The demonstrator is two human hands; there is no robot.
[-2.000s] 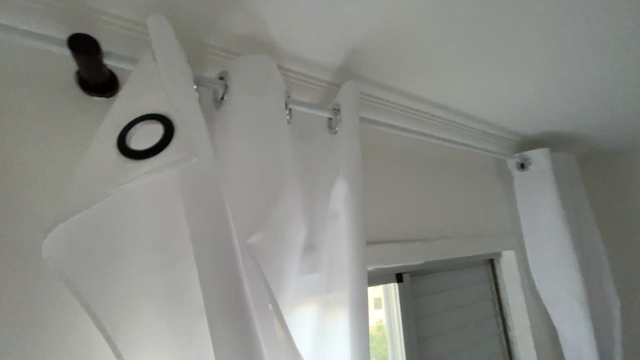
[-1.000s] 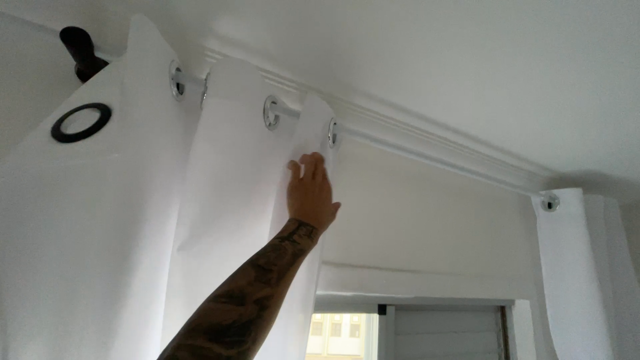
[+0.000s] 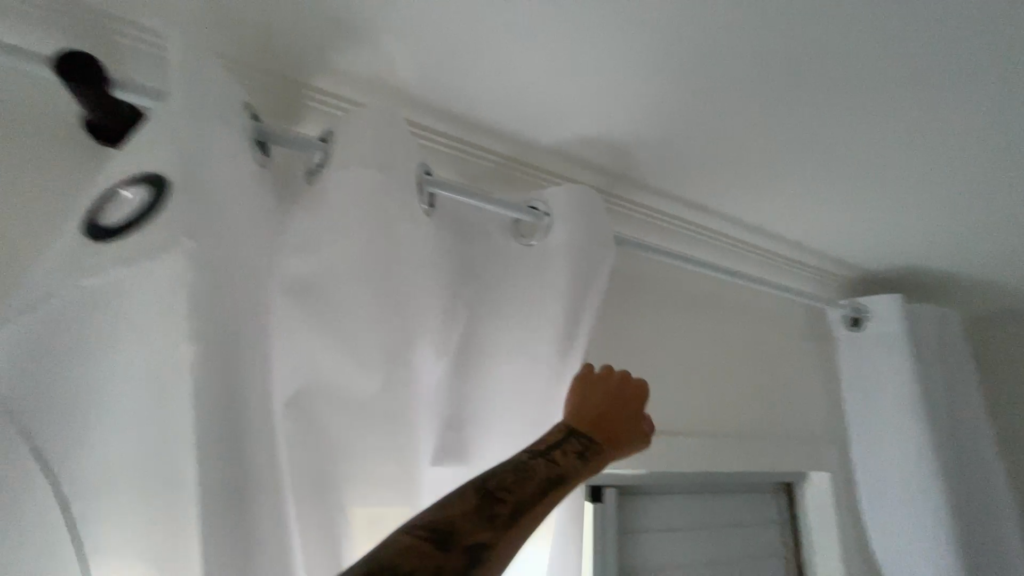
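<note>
A white grommet curtain [image 3: 512, 336] hangs in folds from a metal curtain rod [image 3: 720, 272], its rings spaced along the rod. My left hand [image 3: 610, 408], on a tattooed forearm, is closed in a fist at the right edge of this curtain, well below the rod; the fingertips are hidden, and the cloth edge runs down into the fist. At the left, the curtain's end corner hangs off the rod, with a dark-rimmed ring [image 3: 126, 206] in it, under the dark rod bracket or end piece [image 3: 98, 98]. My right hand is out of view.
A second white curtain [image 3: 888, 416] hangs at the rod's right end. Behind the fist is a window with a shutter [image 3: 704, 528] in a white frame. Ceiling moulding [image 3: 720, 232] runs just above the rod.
My left hand, absent two seconds ago, was raised with fingers extended near the curtain's top edge one second ago; it is now lower and fisted. The curtain's folds have spread wider along the rod.
</note>
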